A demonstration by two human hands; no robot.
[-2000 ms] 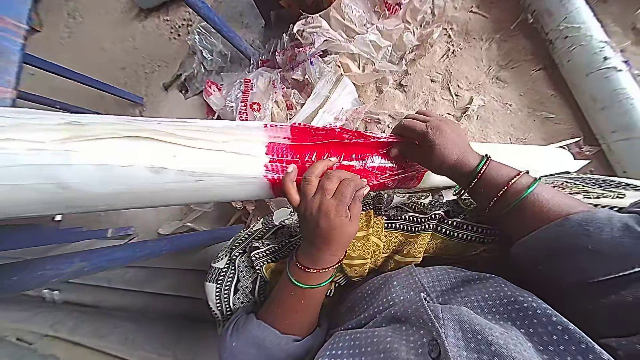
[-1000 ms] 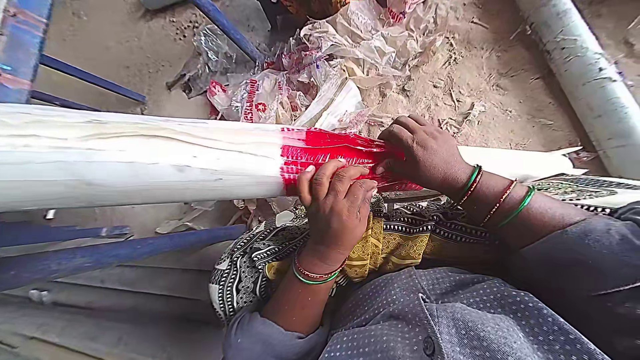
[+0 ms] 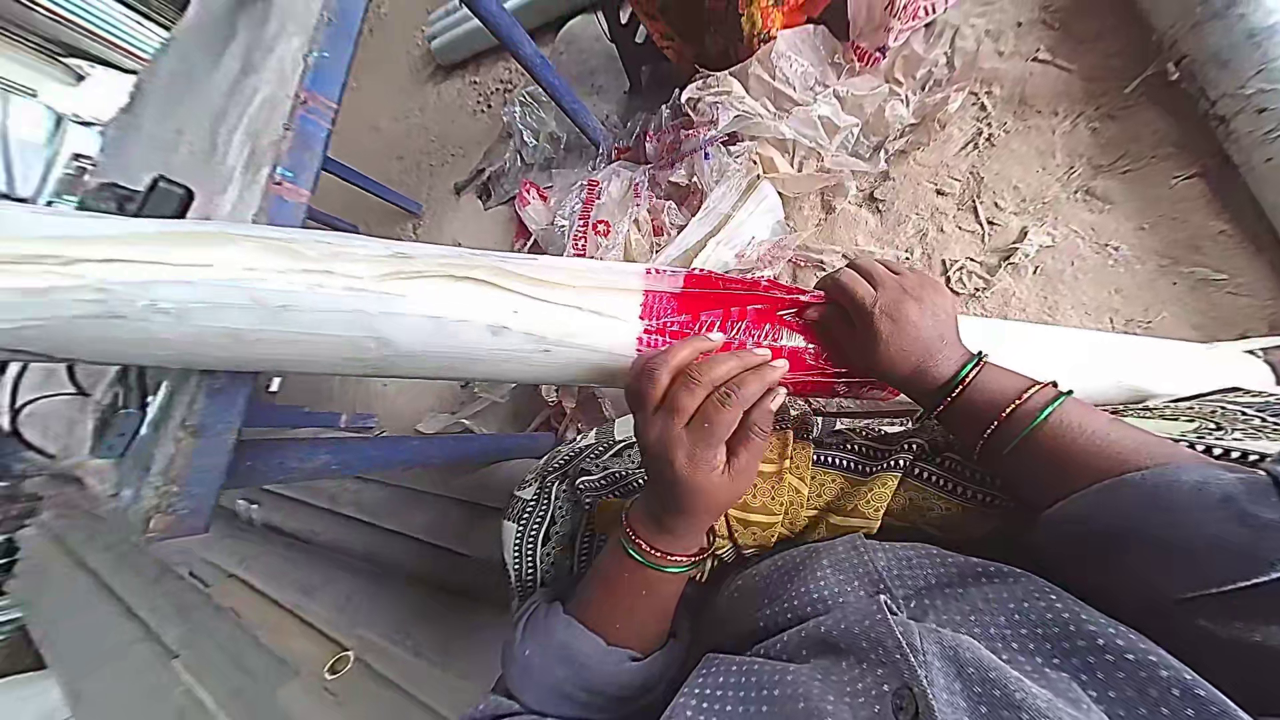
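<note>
A long pale roll (image 3: 330, 300), wrapped in clear plastic film, lies crosswise over my lap and runs off the left side of the view. Around its right-hand part sits a band of red printed plastic film (image 3: 735, 320), stretched and gathered toward the right. My right hand (image 3: 885, 320) pinches the gathered edge of the red film, its fingertips partly hidden. Against the lower front of the roll, my left hand (image 3: 705, 430) rests with its fingertips on the red film, fingers slightly spread. More of the pale roll shows to the right of my right hand.
Crumpled plastic wrappers (image 3: 610, 210) lie on the dusty ground beyond the roll. A blue metal frame (image 3: 300, 150) stands beneath the roll at the left. Grey pipes (image 3: 380, 600) lie at the lower left, and a thick pale pipe (image 3: 1220, 90) is at the upper right.
The view has swung toward the left, showing more of the blue frame. Both hands have stayed at the red film; the left hand's fingers, bunched one second ago, are now more extended.
</note>
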